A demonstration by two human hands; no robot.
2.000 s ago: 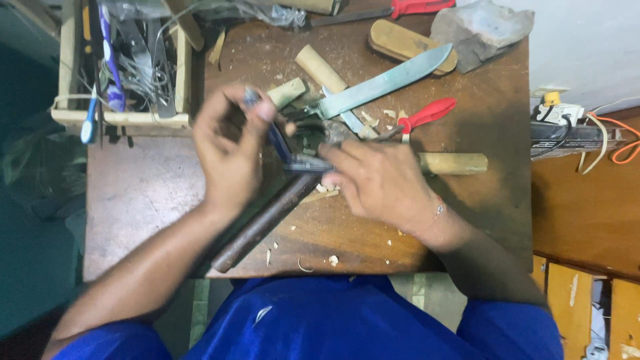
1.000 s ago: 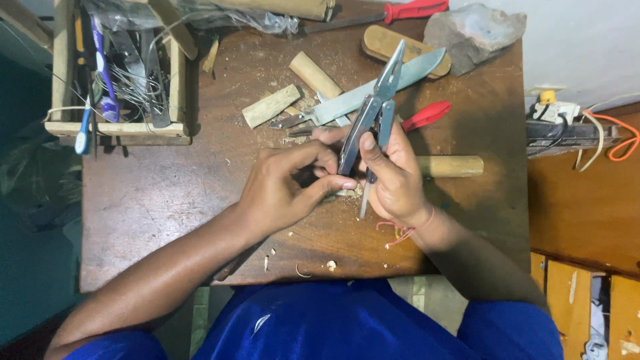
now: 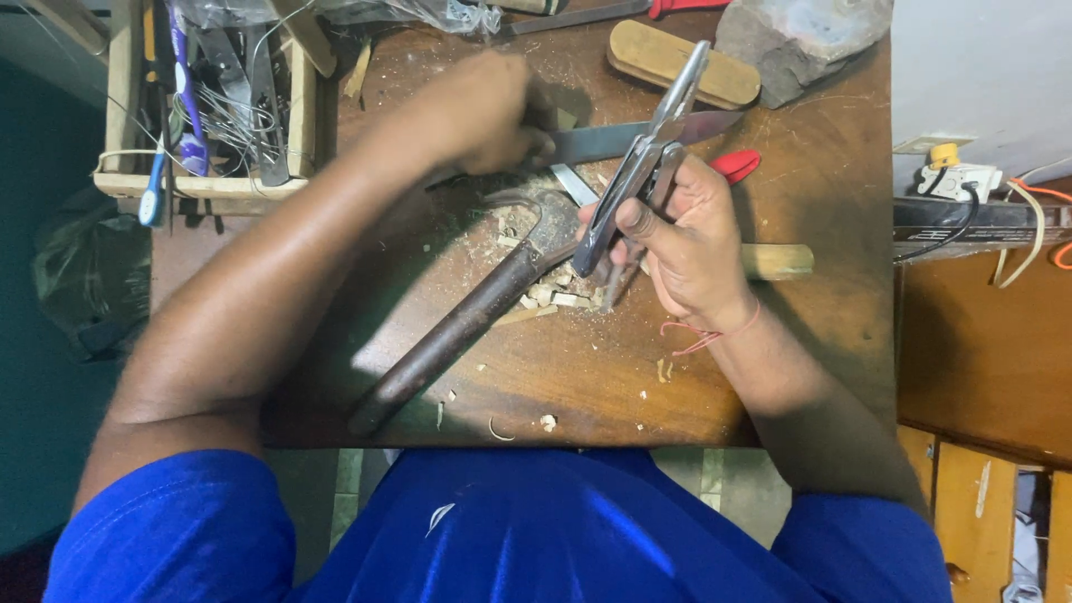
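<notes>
My right hand (image 3: 691,239) grips a folding multi-tool (image 3: 632,188), its plier jaws pointing up and its handles partly spread. My left hand (image 3: 494,113), blurred, reaches over the upper middle of the table, beside the near end of a wide knife blade (image 3: 595,142); its fingers are partly hidden, and whether they hold anything is unclear. A claw hammer (image 3: 465,318) lies diagonally below both hands. Pale wood chips (image 3: 553,295) lie beside its head. A red handle (image 3: 737,166) and a short wooden or bamboo piece (image 3: 779,261) show behind my right hand.
A wooden box (image 3: 201,186) with wires, toothbrushes and metal tools stands at the upper left. A wood-coloured oblong block (image 3: 687,65) and a grey stone (image 3: 800,46) lie at the back right. Plugs and cables (image 3: 959,184) are by the wall on the right.
My left hand has left the multi-tool and moved up and away over the table. The multi-tool remains in my right hand, and the hammer is uncovered again.
</notes>
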